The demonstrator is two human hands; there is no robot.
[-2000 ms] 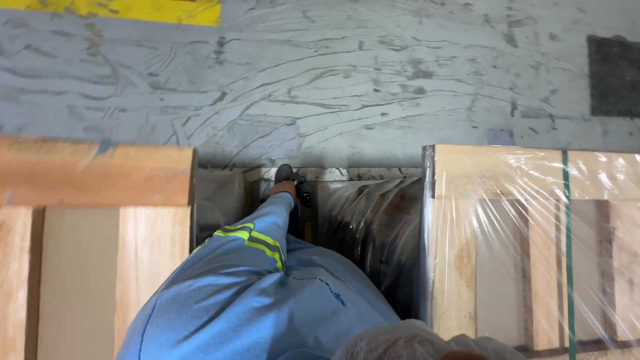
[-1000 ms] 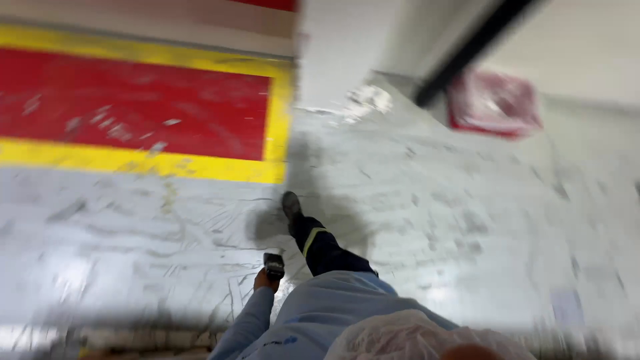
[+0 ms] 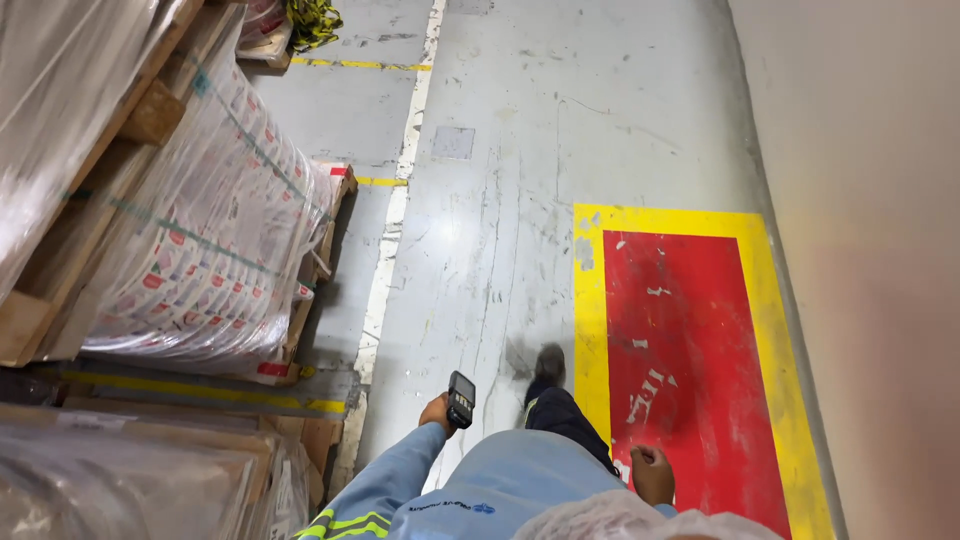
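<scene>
My left hand (image 3: 437, 414) is closed around a black handheld scanner (image 3: 460, 400), held in front of me at the lower middle. The device has a small screen at its far end and keys below it. My right hand (image 3: 652, 474) hangs at my side above the red floor panel, its fingers curled, with no object visible in it. A dark shoe (image 3: 550, 364) on one of my feet shows ahead on the grey floor.
On the left stand pallets of film-wrapped printed rolls (image 3: 210, 255), more wrapped stock (image 3: 112, 480) and a wooden pallet edge (image 3: 319, 259). A white floor line (image 3: 382, 277) runs beside them. At right, a yellow-bordered red floor panel (image 3: 686, 337) adjoins a pale wall (image 3: 862, 225).
The view has swung away from the wooden crates. The red and yellow floor marking, at the left one second ago, is now at my right. My right hand has come into view; the scanner remains in my left.
</scene>
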